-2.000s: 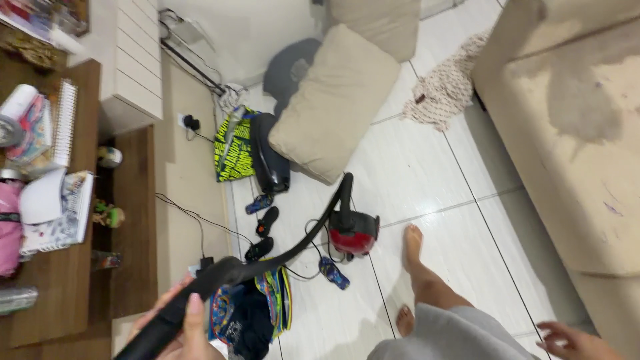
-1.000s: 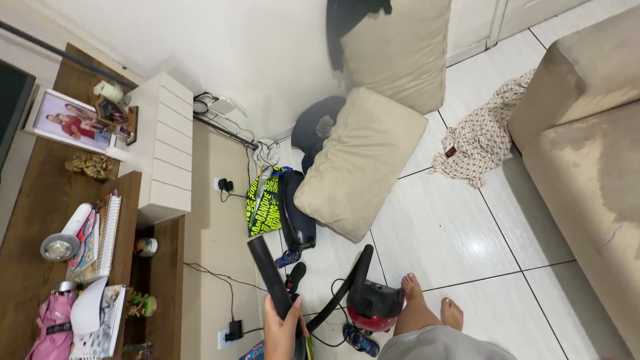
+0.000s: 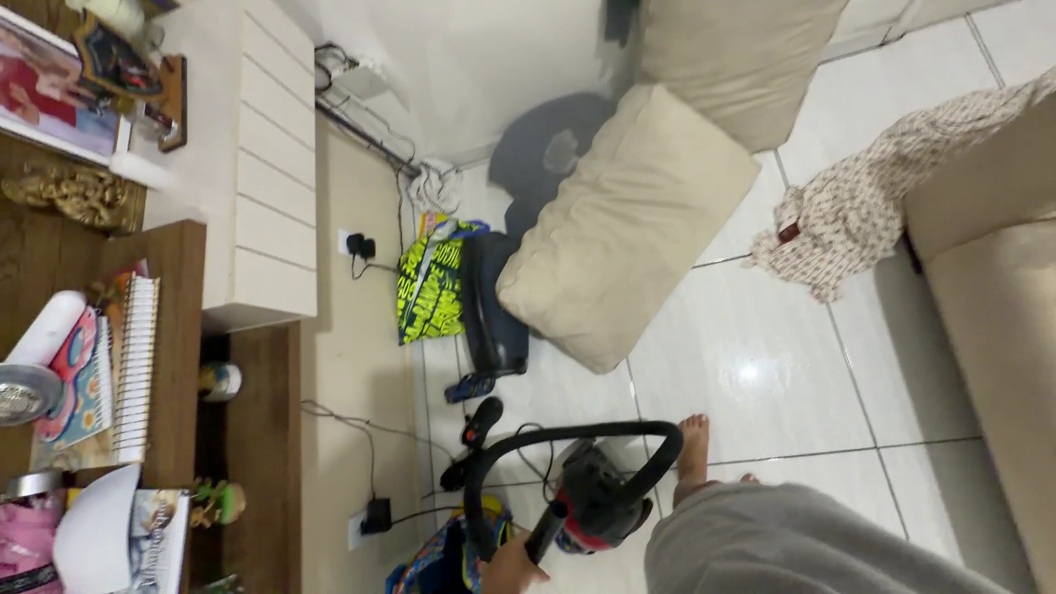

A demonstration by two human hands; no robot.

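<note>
At the bottom of the head view my left hand is closed around the black end piece of a vacuum hose. From there the hose arches up and to the right, then comes down onto a red and black vacuum cleaner on the tiled floor beside my bare foot. The short open black tube rises from my grip, just left of the cleaner. My right hand is out of the frame.
Beige cushions lean by the wall, next to a patterned bag. Shoes, a colourful bag and cables lie on the floor. A spotted cloth lies by the beige sofa. Wooden shelves with notebooks stand left.
The hose, stretched up from the lower left two seconds ago, now forms an arch. My left hand has moved right, nearer the vacuum cleaner. My right hand, visible earlier at the lower right, has left the view.
</note>
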